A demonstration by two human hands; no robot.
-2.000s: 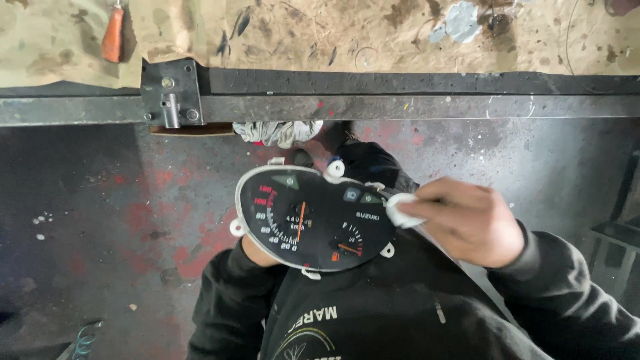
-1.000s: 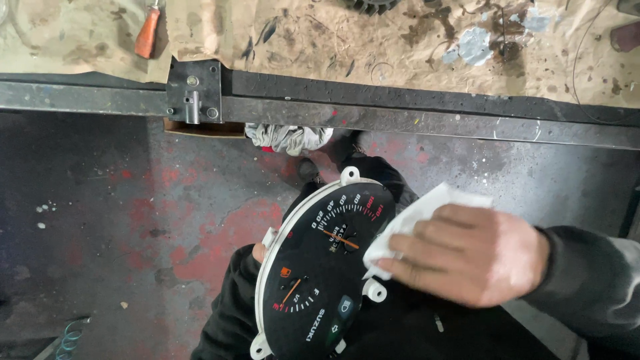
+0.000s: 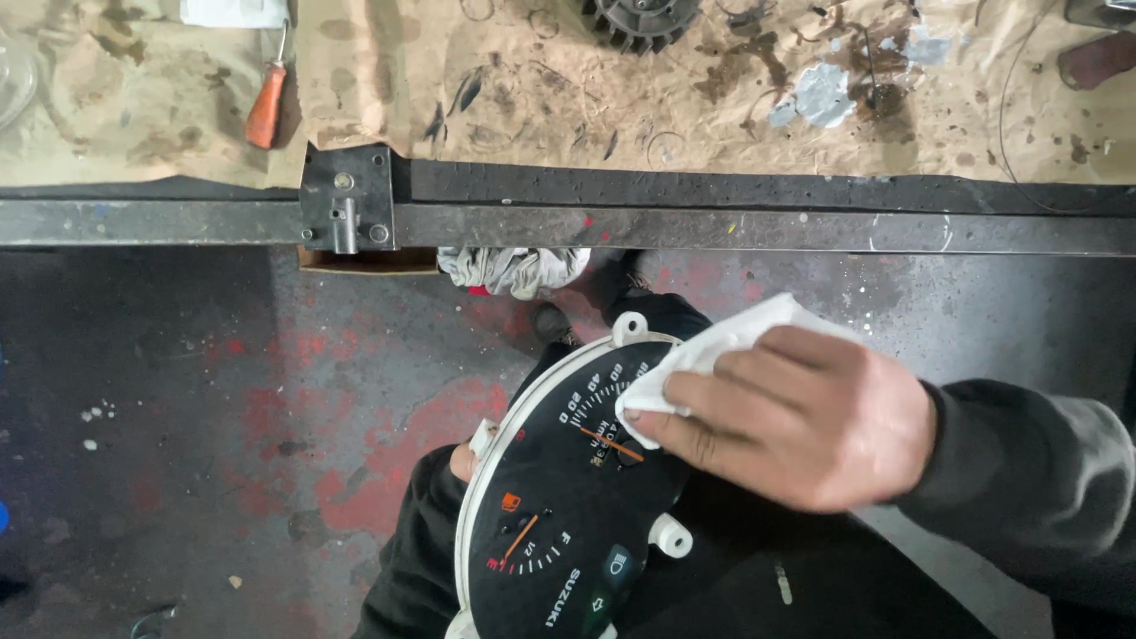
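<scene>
A Suzuki instrument cluster [image 3: 555, 470] with a white rim, mounting lugs, a speedometer and a fuel gauge is tilted in front of my body. My left hand [image 3: 462, 461] grips its left edge; most of that hand is hidden behind the cluster. Pinched in the fingers of my right hand [image 3: 799, 417], a folded white cloth or paper wipe [image 3: 737, 333] lies against the dial face, over the high end of the speedometer scale.
Beyond the hands runs a workbench with a metal edge [image 3: 639, 229] and stained brown paper [image 3: 550, 98]. On it are an orange-handled tool [image 3: 266, 106] and a black toothed wheel [image 3: 641, 22]. Bundled cloth [image 3: 515, 271] sits below the edge, above a paint-marked floor.
The cluster has been turned from lying crosswise to standing steeply. The wipe, bunched at the cluster's right edge two seconds ago, is now spread and over the speedometer.
</scene>
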